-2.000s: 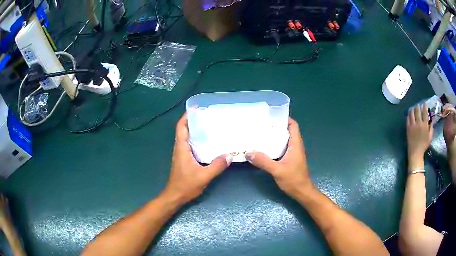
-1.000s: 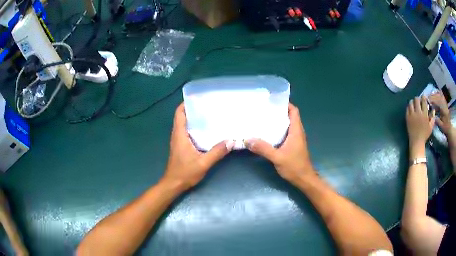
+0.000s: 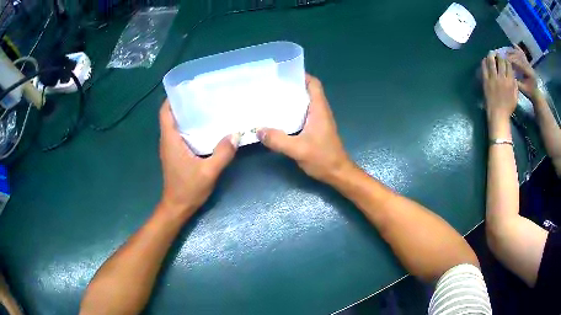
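Note:
A translucent, frosted oblong tub (image 3: pixel 237 101) with rounded ends is held over the bench, its open rim facing up and away from me. A bright white part shows inside it; its details are washed out. My left hand (image 3: pixel 187 160) grips the tub's left end and my right hand (image 3: pixel 317 132) grips its right end. Both thumbs press near the middle of the near edge, beside small marks. My other fingers are mostly hidden behind and under the tub.
A clear plastic bag (image 3: pixel 143 37) lies at the back left. A white adapter (image 3: pixel 69 72) with black cord and a power strip (image 3: pixel 13 80) are at the left. A white device (image 3: pixel 455 26) stands at the back right. Another person's hands (image 3: pixel 504 83) work at the right, near a blue-white box (image 3: pixel 526 27).
The view has shifted, so the bench items sit higher and further left. The tub, still in both hands, now appears tilted, its right end higher. A striped sleeve shows on my right arm.

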